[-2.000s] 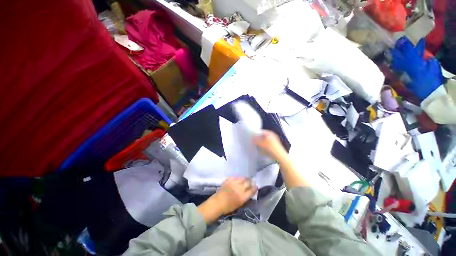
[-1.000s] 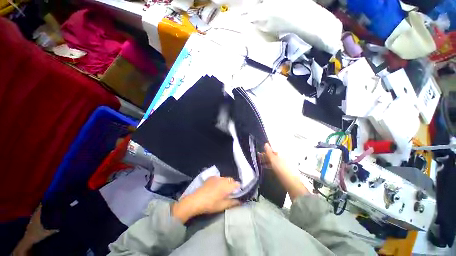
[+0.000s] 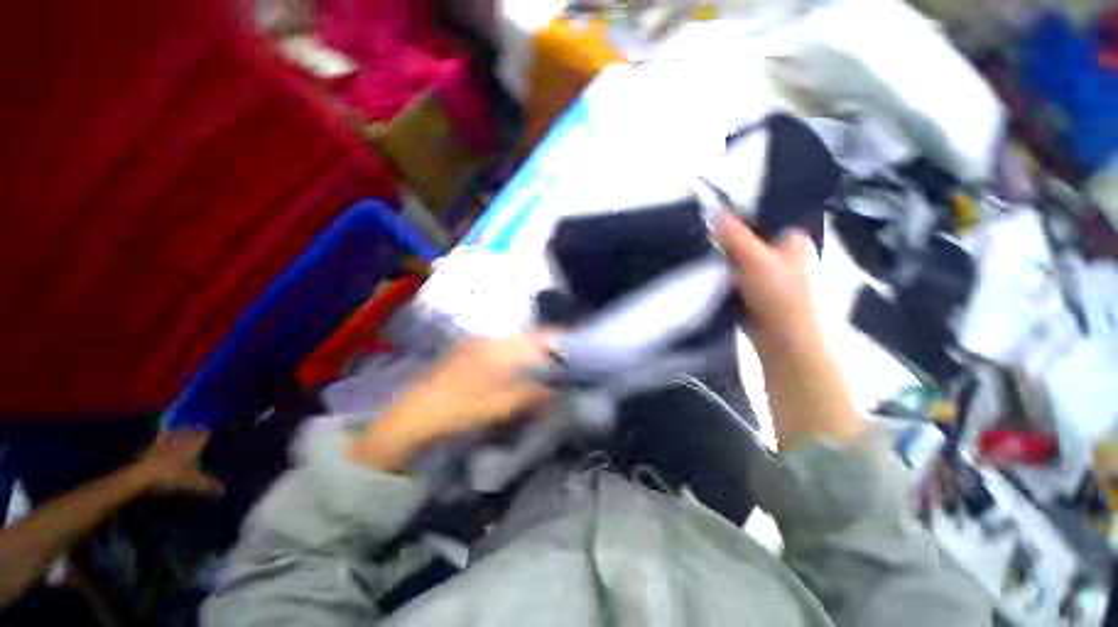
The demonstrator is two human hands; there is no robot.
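Note:
My left hand and my right hand hold a bundle of black and white fabric panels above the near edge of the white table. The panels are bent and blurred by motion. My right hand grips their right side, with a curved black and white part standing up beyond it. My left hand is at their lower left. More black fabric with a thin pale line lies below, against my lap.
A blue basket with a red-orange thing stands left of the table. Another person's hand reaches in at lower left. Offcuts and a red thread cone lie on the right. Red cloth is at upper left.
The panels, spread on the table a second ago, are now lifted and folded between my hands. My right hand has moved up and right. The other person's hand has come further in. The view has shifted.

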